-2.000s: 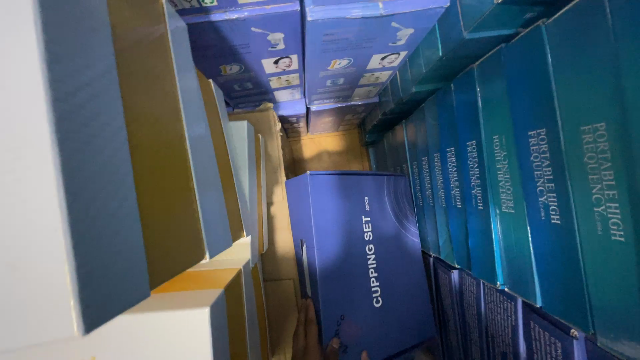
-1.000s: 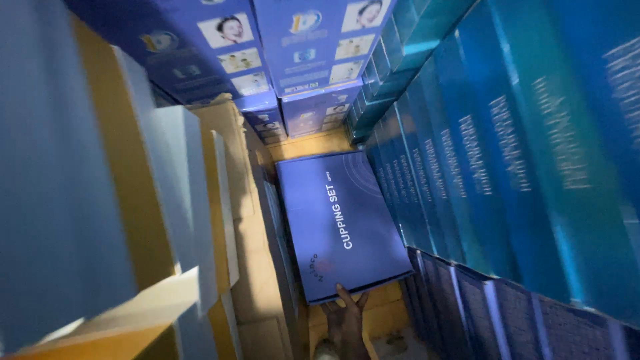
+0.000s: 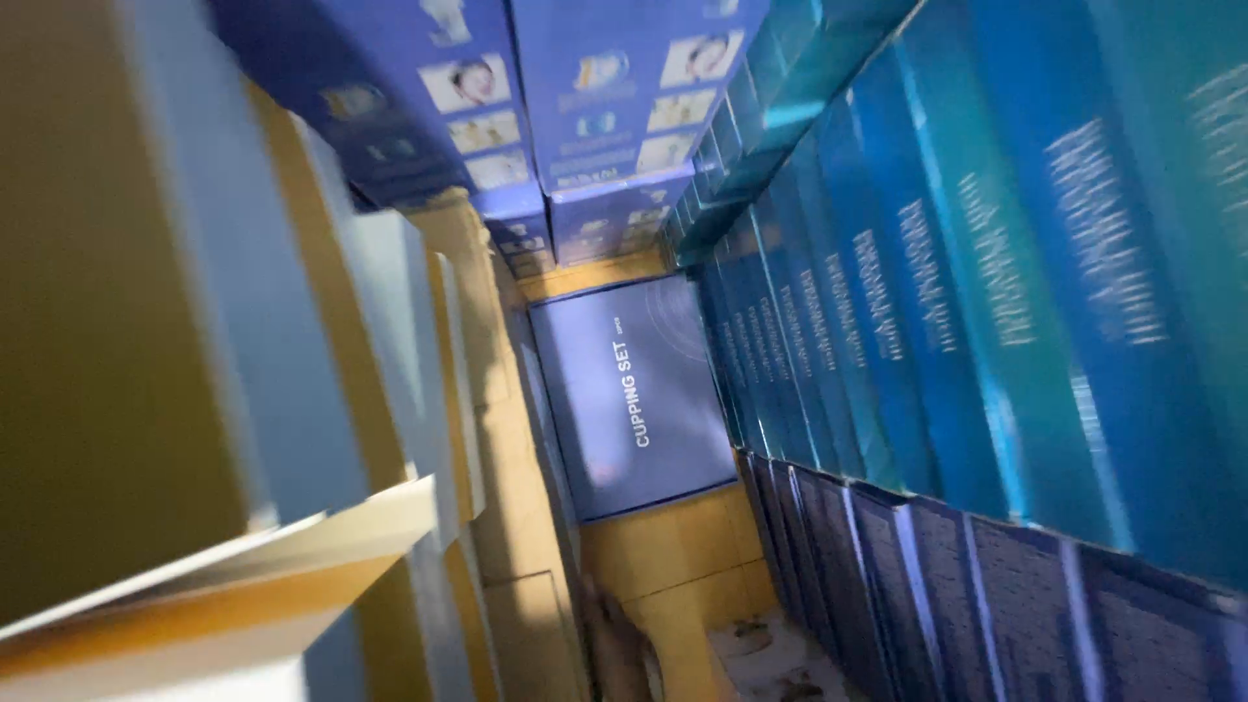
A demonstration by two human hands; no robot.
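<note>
A dark blue cupping set box [image 3: 634, 395] lies flat at the far end of the narrow gap between the stacks, its printed top facing up. No hand touches it. Near the bottom middle, a blurred dark patch of skin [image 3: 619, 643] shows below the box's near edge and apart from it; it may be my right hand or a foot, and the blur does not settle which. No held thing can be made out there. My left hand is out of view.
White, grey and gold boxes [image 3: 331, 322] stand close on the left, beside brown cartons [image 3: 512, 517]. Teal and blue boxes [image 3: 994, 273] line the right, above dark blue boxes [image 3: 936, 556]. Purple boxes with pictures [image 3: 624, 97] stand beyond. Patterned fabric [image 3: 770, 653] shows at the lower right.
One second ago a hand gripped the near edge of the cupping set box; now the box is released and lies farther off. Yellowish floor shows between it and the skin at the bottom.
</note>
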